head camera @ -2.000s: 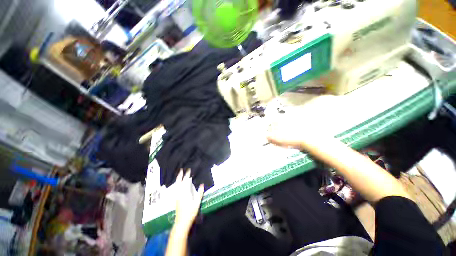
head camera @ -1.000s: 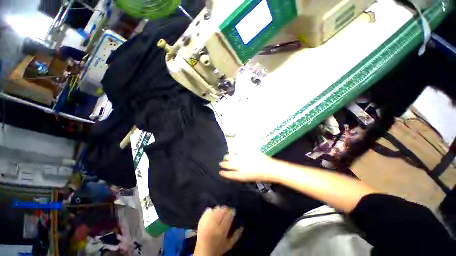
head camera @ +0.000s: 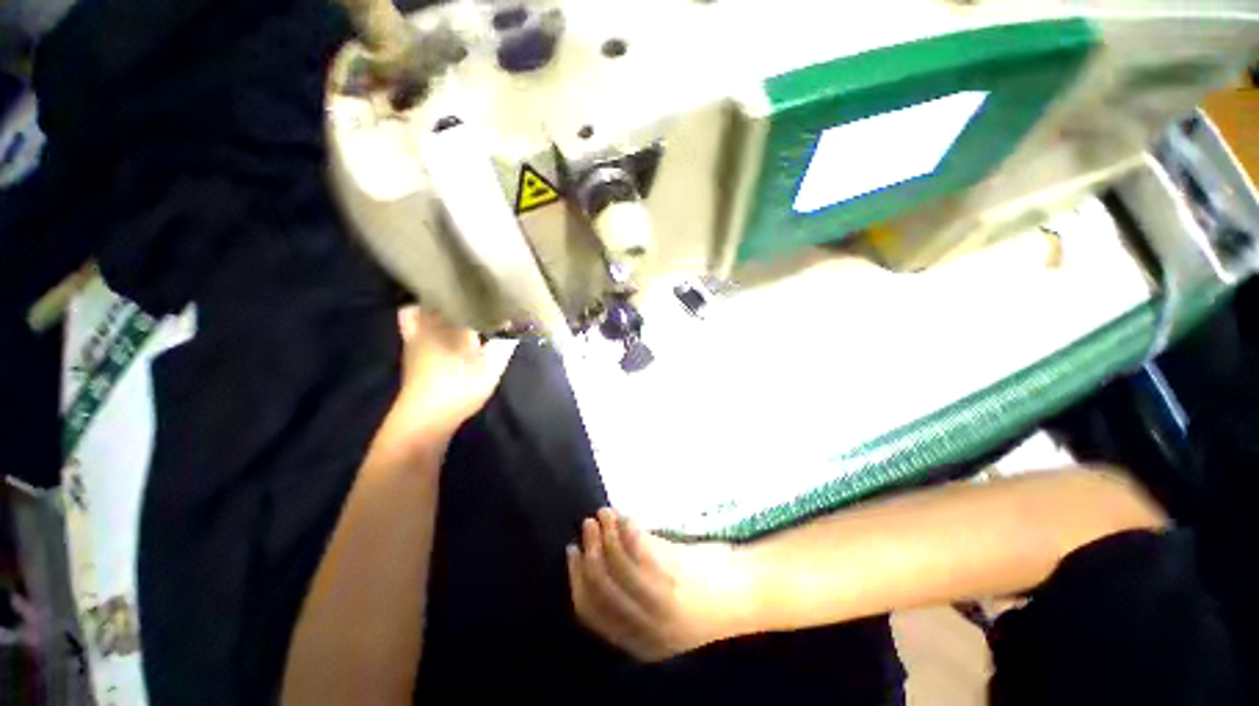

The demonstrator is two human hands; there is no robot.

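Note:
The black fabric (head camera: 518,455) lies over the left part of the table and hangs over the front edge, its right edge running up beside the needle area. My left hand (head camera: 439,372) is at the left of the machine head (head camera: 456,221), on the fabric; its fingertips are partly hidden by the head. My right hand (head camera: 642,586) holds the fabric's edge at the table's front, fingers curled on it. The needle area (head camera: 621,331) is partly hidden and blurred.
The control panel (head camera: 891,152) with a lit screen is on the machine. The green ruler edge (head camera: 884,462) runs along the table's front right. A parts tray (head camera: 1201,193) is at the far right. A white strip with green print (head camera: 111,372) shows at the left.
My view has come closer to the machine. My left hand has moved from the front edge up beside the machine head. My right hand stays at the fabric's edge near the table's front.

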